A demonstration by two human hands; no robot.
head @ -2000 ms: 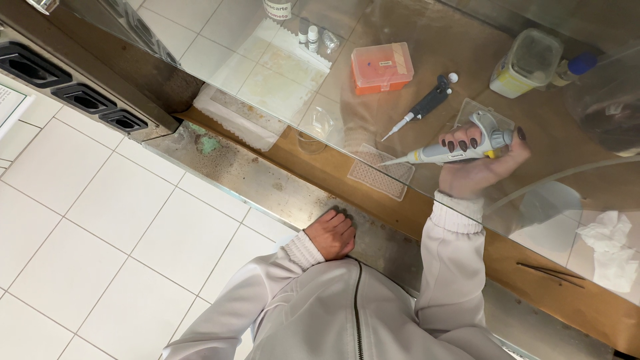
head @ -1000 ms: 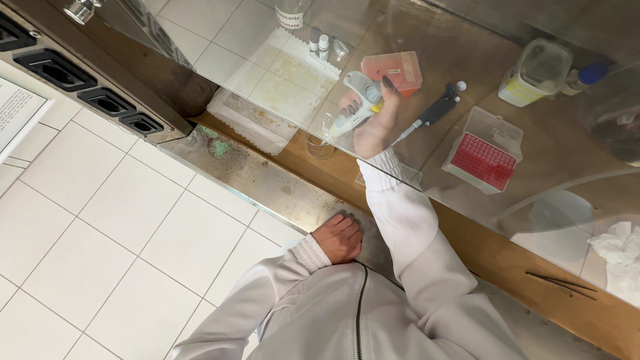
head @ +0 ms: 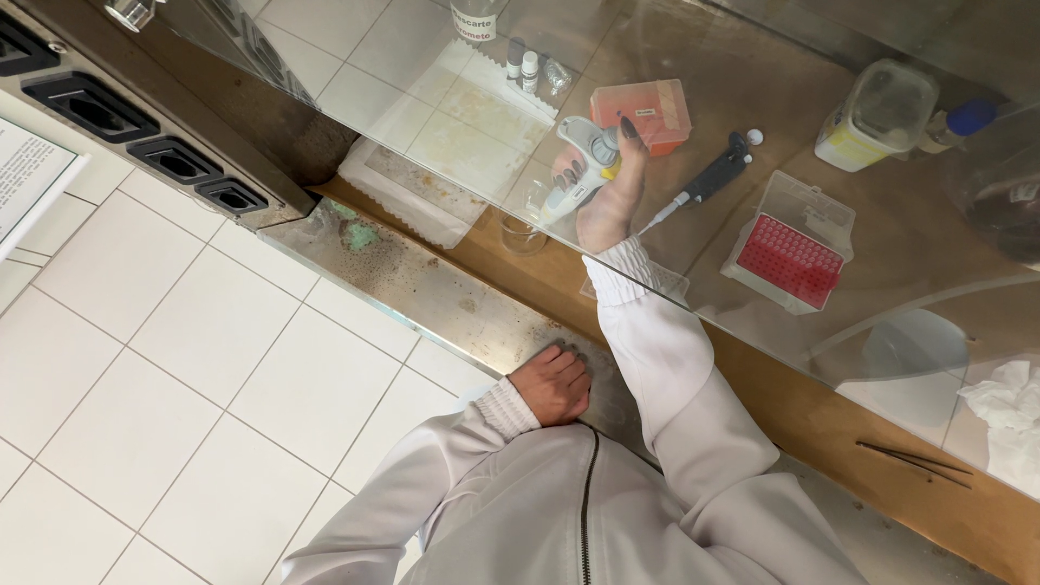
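Observation:
Behind the glass sash, my right hand is wrapped round a white and grey micropipette. Its lower end points down-left over a small round glass dish; the tip is hard to make out. My left hand rests, fingers curled, on the metal front ledge, holding nothing visible. Right of my right hand lies a black micropipette. Further right, a tip box with a red rack has its lid raised. A clear plate is partly hidden by my right sleeve.
An orange box sits behind my right hand. Small vials and a labelled bottle stand at the back left. At right are a plastic tub, a blue-capped bottle, crumpled tissue and metal tweezers. The glass sash crosses the view.
My right hand has moved left with the micropipette, from above the clear plate to near the round dish. The red-racked tip box, largely hidden earlier, shows fully. My left hand stays on the ledge.

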